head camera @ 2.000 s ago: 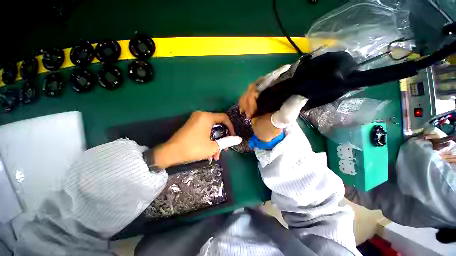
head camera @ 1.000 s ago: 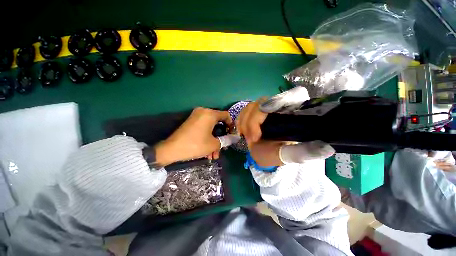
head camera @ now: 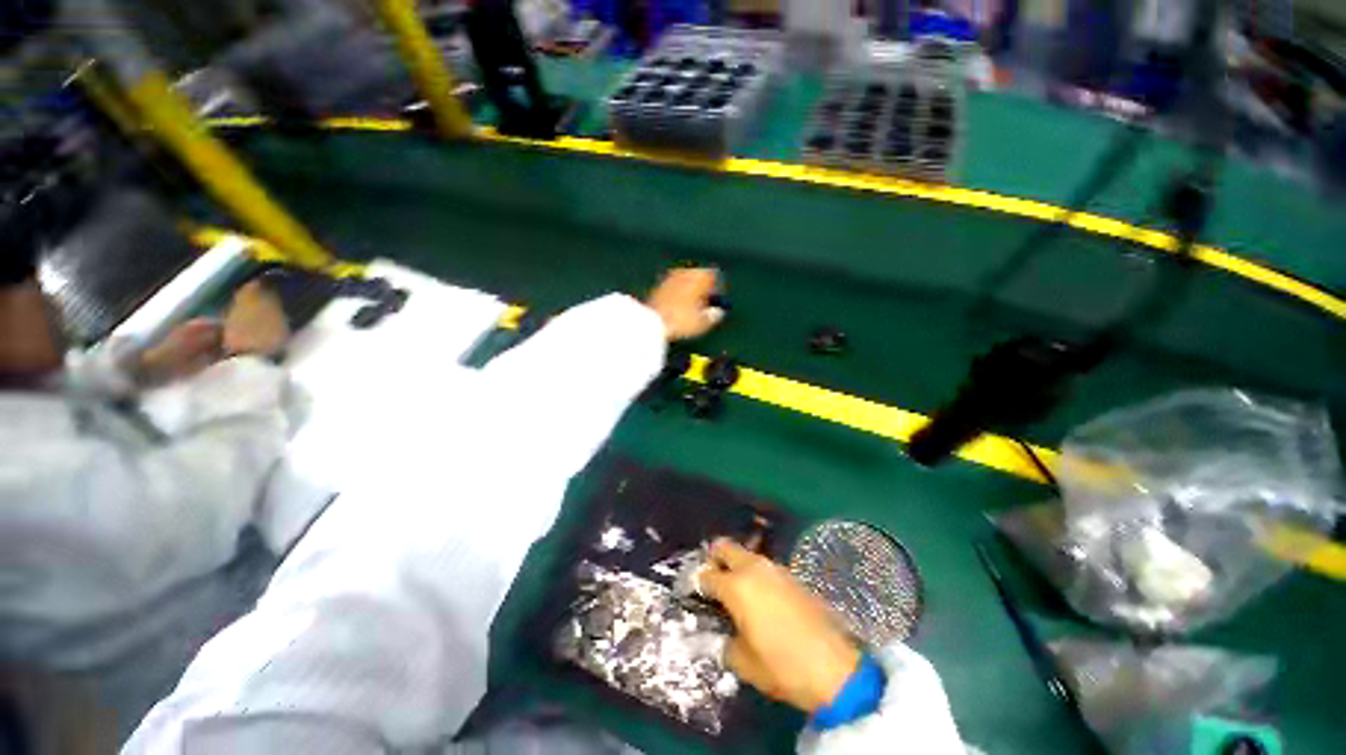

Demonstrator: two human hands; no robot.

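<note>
My left hand [head camera: 687, 303] is stretched forward over the green bench beyond the yellow line; a dark piece shows at its fingertips, blurred. My right hand [head camera: 782, 631], with a blue wrist band [head camera: 852, 690], is over the black parts tray [head camera: 650, 494], fingertips at the silver metal pieces [head camera: 645, 637]; whether it holds one cannot be told. The round screw dish [head camera: 856, 578] is right of the tray. The black electric screwdriver [head camera: 1004, 391] hangs at the right, out of my hands. Black round units [head camera: 719, 372] lie by the yellow line.
One black unit [head camera: 828, 341] lies beyond the yellow line. Clear parts bags [head camera: 1166, 553] and a thin dark stick [head camera: 1019, 617] are at the right, with a teal box [head camera: 1234, 738] at the bottom edge. A neighbour's hands [head camera: 254, 320] are at the left. Trays of black parts [head camera: 687, 96] stand at the back.
The view has swung up and left. My right hand has let go of the screwdriver and moved to the tray. My left hand has moved from beside the dish to far forward.
</note>
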